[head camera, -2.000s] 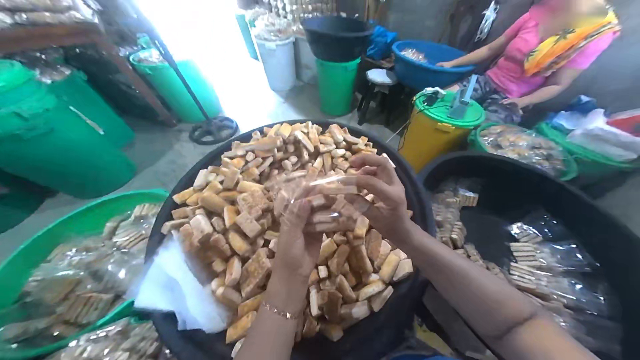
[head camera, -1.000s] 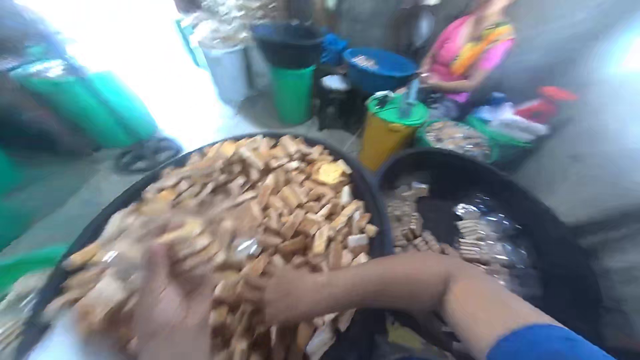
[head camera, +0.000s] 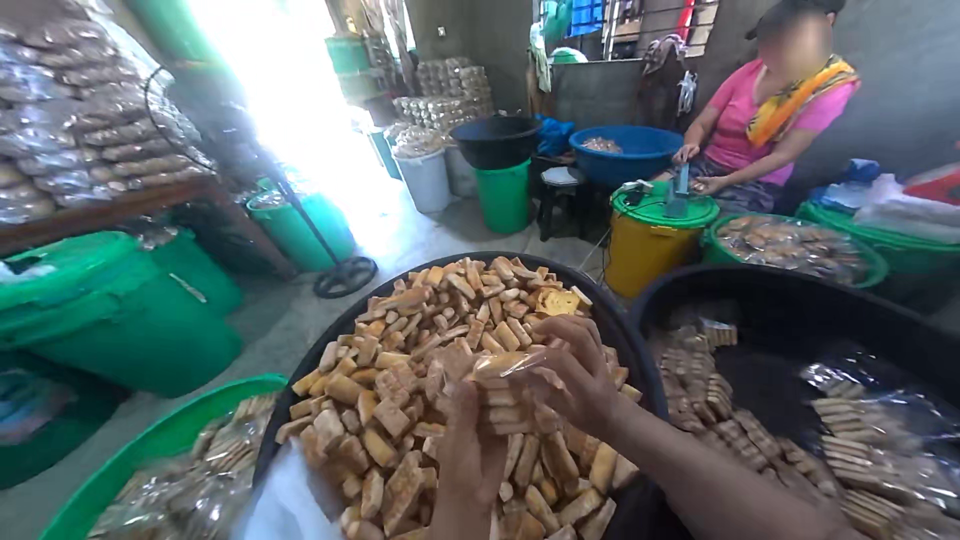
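Note:
Over a large black tub (head camera: 651, 375) heaped with loose rectangular biscuits (head camera: 390, 416), my left hand (head camera: 472, 442) holds a clear plastic bag of stacked biscuits (head camera: 504, 397). The fingers of my right hand (head camera: 577, 375) are at the bag's top and right side, gripping the plastic. A biscuit lies along the top of the stack under shiny film. White plastic sheeting (head camera: 289, 495) hangs at the tub's lower left rim.
At right, a second black tub (head camera: 757, 281) holds packed biscuits; a green basin (head camera: 172, 431) with more packs is at left. A person (head camera: 780, 112) sits behind a yellow drum (head camera: 649, 247) bearing a sealing device (head camera: 679, 196). A round metal stand base (head camera: 345, 277) stands beyond the tub.
A second ago my right hand was down in the loose biscuits; now it is up at the bag beside my left hand. The view has shifted and shows more of the room.

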